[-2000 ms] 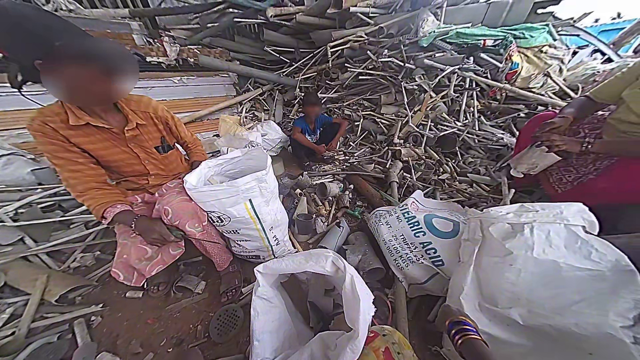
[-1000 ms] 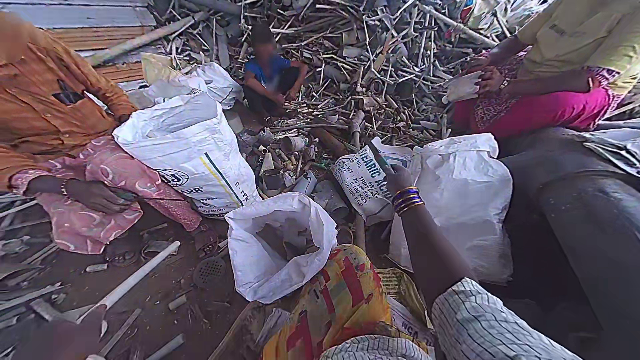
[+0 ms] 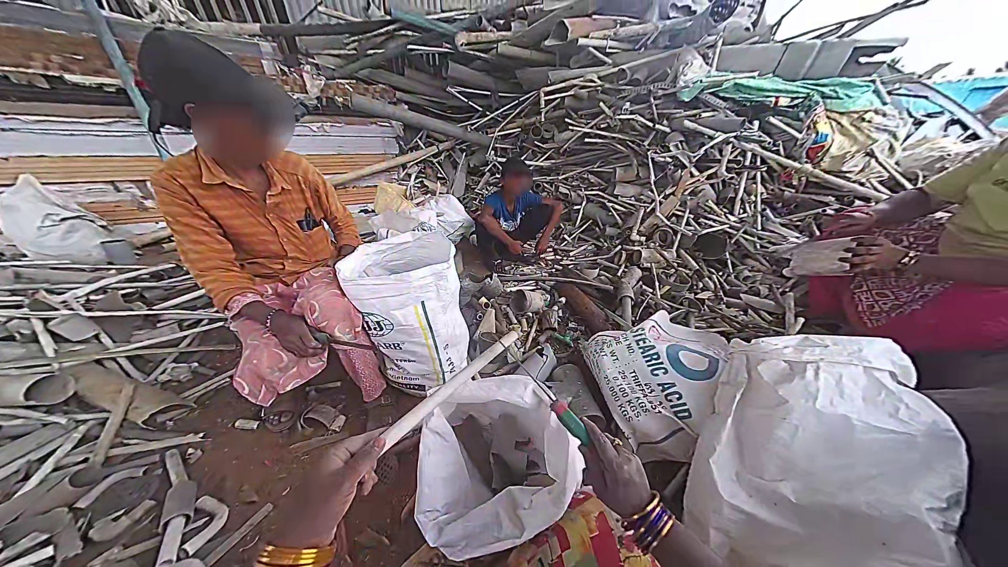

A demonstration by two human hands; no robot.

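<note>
Closed round the lower end of a white plastic pipe, my left hand holds it slanting up to the right. My right hand grips a tool with a green and red handle; its thin metal part points up and left, towards the pipe, and its exact kind cannot be told. Between and beyond my hands stands an open white woven sack with grey plastic pieces inside. The pipe passes above its left rim.
A person in an orange shirt sits left beside a white sack. Another person crouches by the heap of scrap pipes. A third sits at right, behind a large white sack and a printed sack. Pipes cover the left ground.
The white pipe in my left hand has come up from low at the left to above the open sack. My right hand with the tool has moved down beside the sack. The view has shifted.
</note>
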